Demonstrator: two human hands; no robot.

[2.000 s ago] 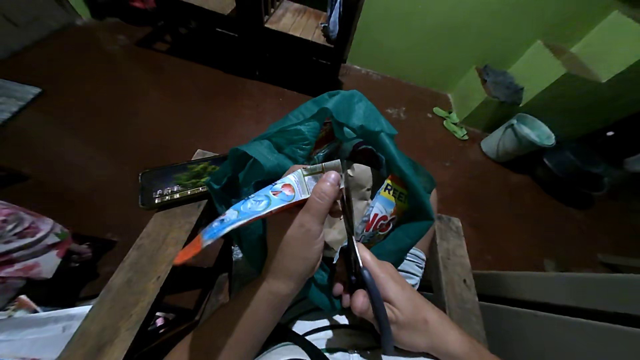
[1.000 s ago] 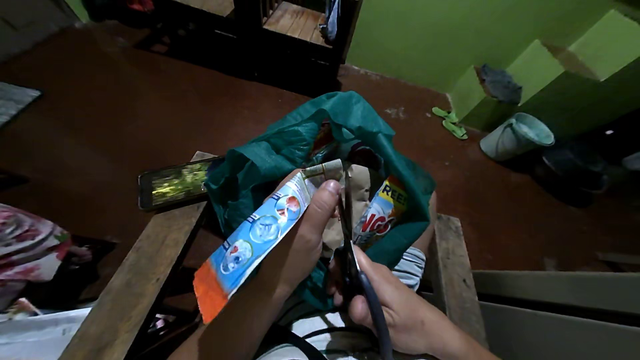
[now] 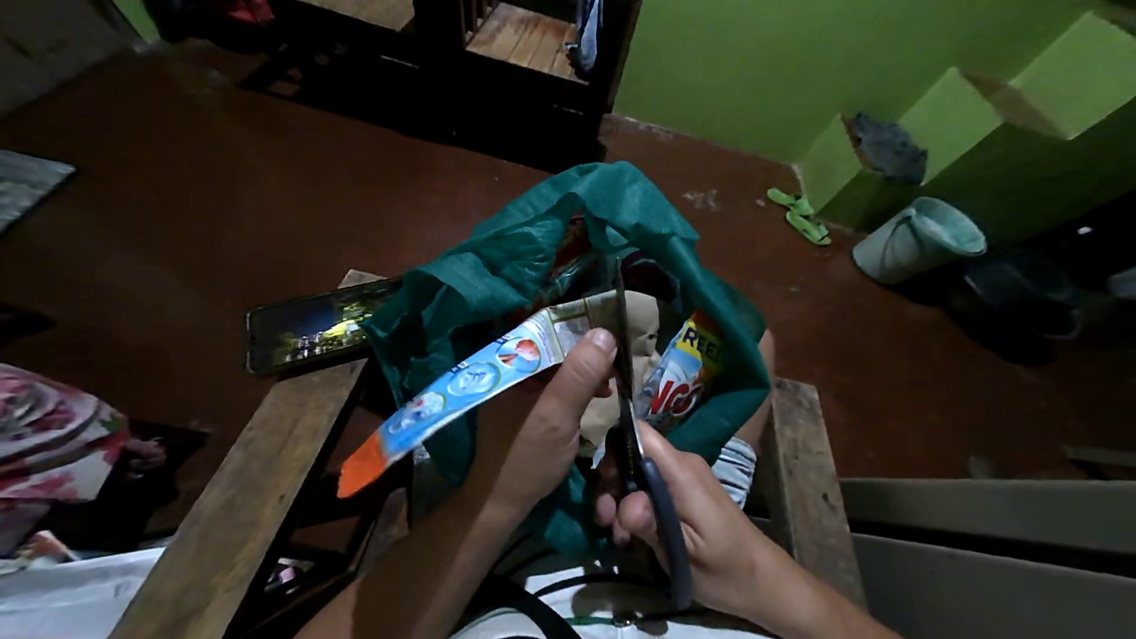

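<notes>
My left hand (image 3: 555, 413) pinches a blue and white plastic wrapper strip (image 3: 475, 382) with an orange end that hangs to the left. My right hand (image 3: 688, 510) holds dark-handled scissors (image 3: 661, 497), their blades upright at the wrapper's right end beside my left thumb. Whether the blades are apart cannot be told. Behind and below both hands a green fabric bag (image 3: 621, 200) stands open. In its mouth lie brown paper-like pieces (image 3: 648, 324) and a printed packet (image 3: 688, 368) with red, white and yellow on it.
A lit smartphone (image 3: 315, 324) lies on the left wooden armrest (image 3: 253, 479); another wooden armrest (image 3: 812, 479) is at right. Green slippers (image 3: 799, 216) and a pale bucket (image 3: 919, 240) are on the floor near the green wall (image 3: 737, 80). Floral cloth (image 3: 53, 435) shows at left.
The wrapper's hanging part showed a broad face one second ago and now appears narrow, turned nearly edge-on. Both hands keep about the same place, and the phone screen's picture differs.
</notes>
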